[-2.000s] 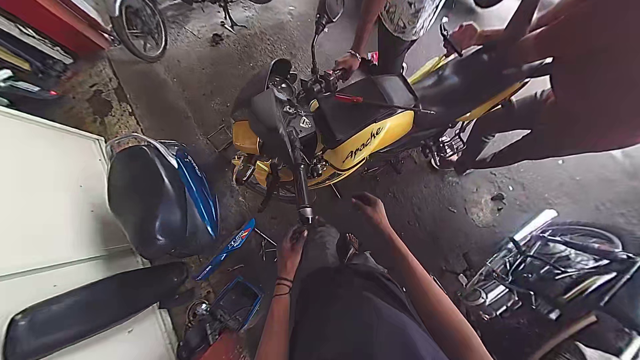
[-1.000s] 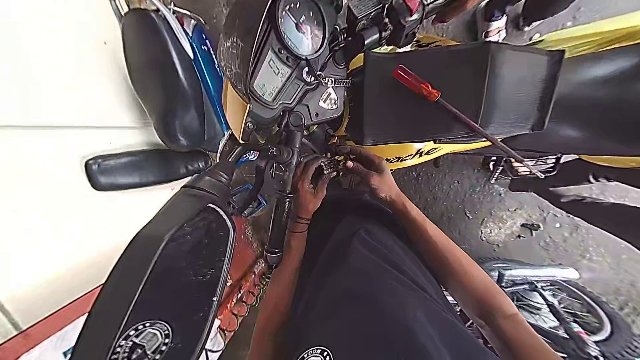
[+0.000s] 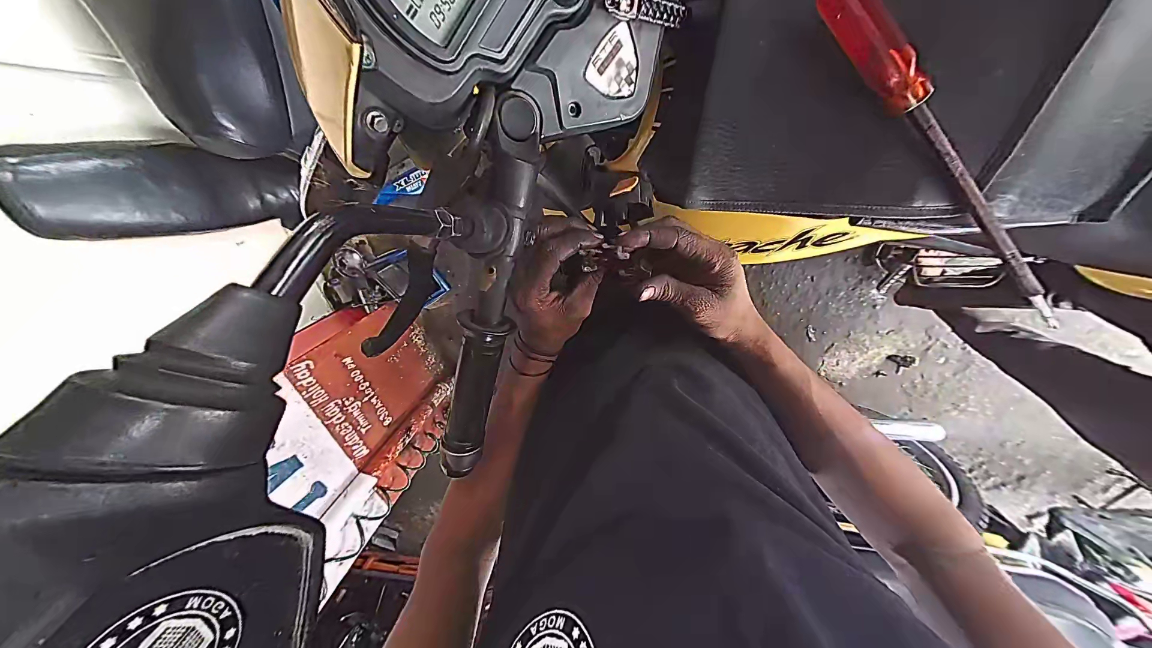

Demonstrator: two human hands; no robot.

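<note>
My left hand point(image 3: 553, 283) and my right hand point(image 3: 688, 274) meet beside the motorcycle's handlebar point(image 3: 504, 216), fingertips pinched on a small dark part point(image 3: 612, 256) whose kind I cannot tell. Left of my left hand, the black rubber handlebar grip point(image 3: 472, 387) points downward, with a black lever point(image 3: 405, 306) beyond it. The instrument cluster point(image 3: 441, 45) is above. A screwdriver with a red handle point(image 3: 873, 49) lies across the black cover point(image 3: 810, 117) over the yellow tank, its tip toward the lower right.
A large black mirror housing point(image 3: 153, 432) fills the lower left. Behind it are a red and white sign board point(image 3: 360, 387) and a black scooter seat point(image 3: 207, 72). Another motorcycle's wheel point(image 3: 945, 486) stands at the lower right on the concrete floor point(image 3: 846, 333).
Both hands have come together beside the handlebar since the earliest frame, where they were apart. The view has moved much closer to the motorcycle.
</note>
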